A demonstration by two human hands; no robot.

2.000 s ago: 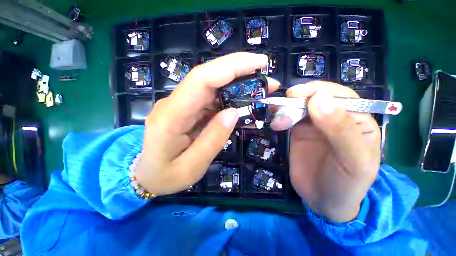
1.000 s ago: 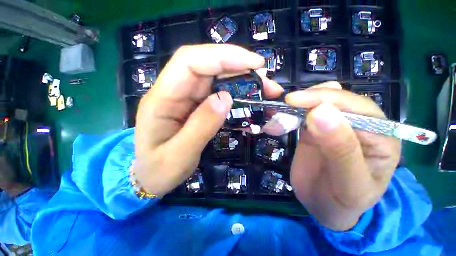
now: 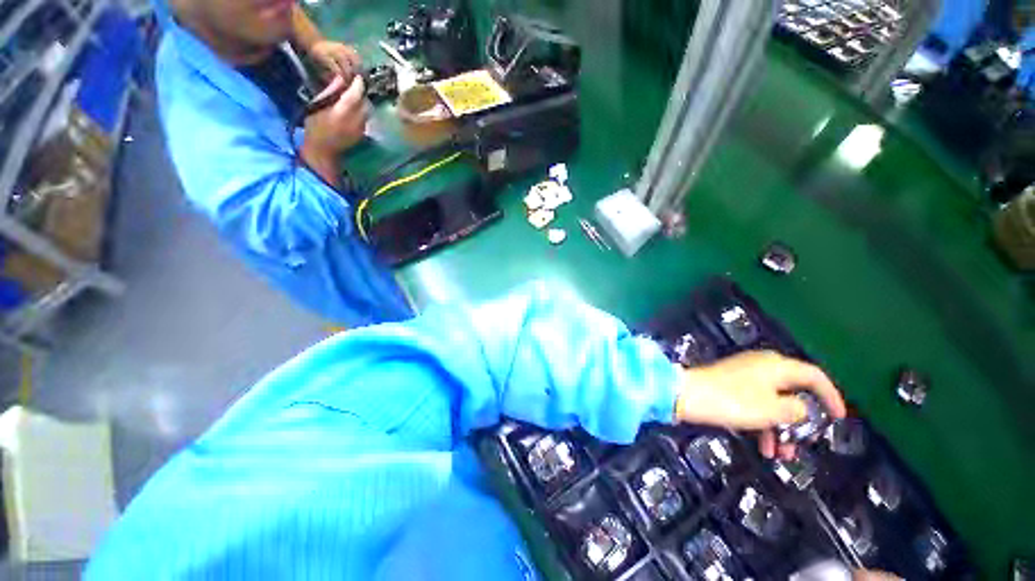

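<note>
My left hand [image 3: 758,392] reaches over the far part of the black compartment tray [image 3: 585,499]. Its fingers and thumb are around a small dark open unit [image 3: 804,420] with silvery parts showing. Whether the unit touches the tray is unclear. My right hand [image 3: 868,574] is a small blurred piece at the bottom edge, with a whitish cover beside it. A thin slanting line above it may be the tweezers; its grip is hidden. Other open units, such as one near the front [image 3: 605,545], lie in the tray pockets.
Loose units [image 3: 777,259] lie on the green mat [image 3: 726,170] beyond the tray. A grey block [image 3: 628,221] stands by a metal post [image 3: 709,97]. Small white-yellow pieces [image 3: 547,195] lie left of it. Another person in blue [image 3: 244,170] works at upper left, near a yellow cable.
The view has swung left. My left hand has moved from in front of me out over the tray with a unit. My right hand has mostly left the picture at the bottom.
</note>
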